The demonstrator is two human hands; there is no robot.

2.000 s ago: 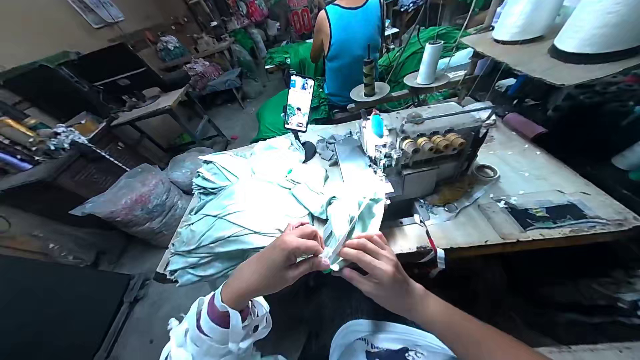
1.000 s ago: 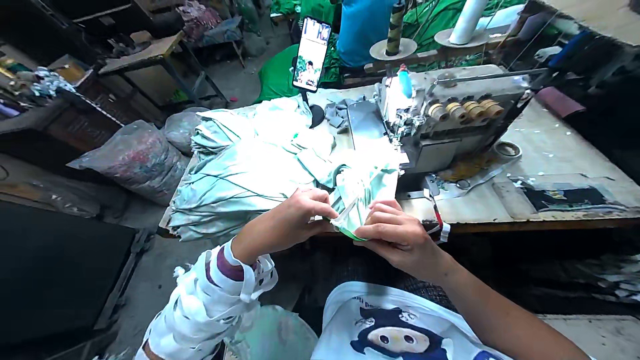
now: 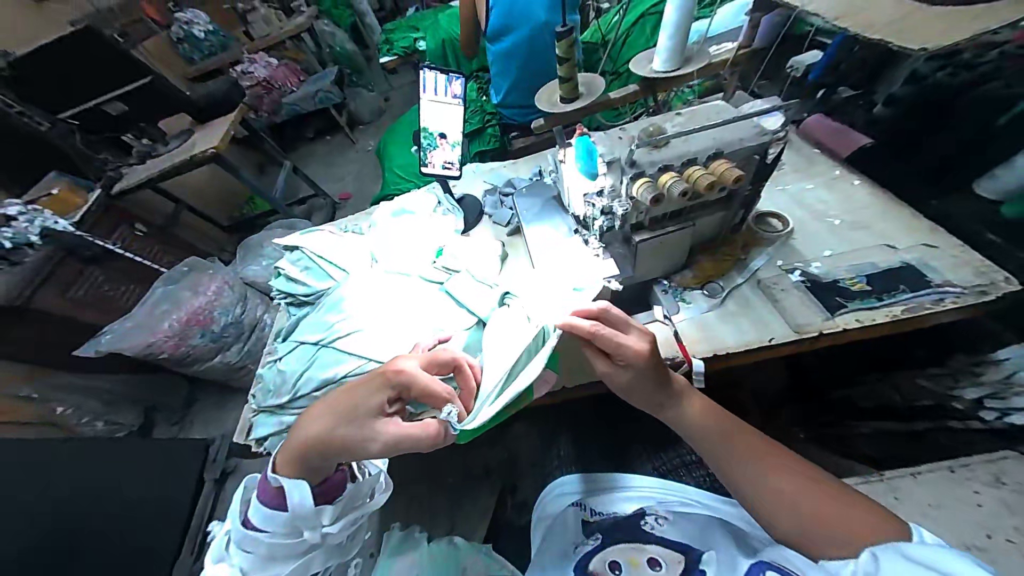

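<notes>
My left hand point(image 3: 408, 400) pinches the edge of a pale green fabric piece point(image 3: 512, 360) between thumb and fingers. With its fingertips my right hand point(image 3: 624, 352) grips the same edge farther right, so the cloth is stretched between the two. A brighter green strip shows along its underside. Behind lies a heap of pale green cloth point(image 3: 360, 320) on the table. An overlock sewing machine point(image 3: 680, 200) stands beyond my right hand, its needle area washed out by light. Scissors with a red handle point(image 3: 678, 340) lie at the table edge, close to my right hand.
A phone point(image 3: 442, 120) on a stand rises behind the heap. Right of the machine are a roll of tape point(image 3: 770, 226) and a dark printed fabric piece point(image 3: 868, 288). Plastic bags of scraps point(image 3: 200, 328) stand left of the table. A person in a blue top point(image 3: 524, 56) is beyond it.
My hands, close together before, are now farther apart, with the cloth edge spread between them. The view has shifted.
</notes>
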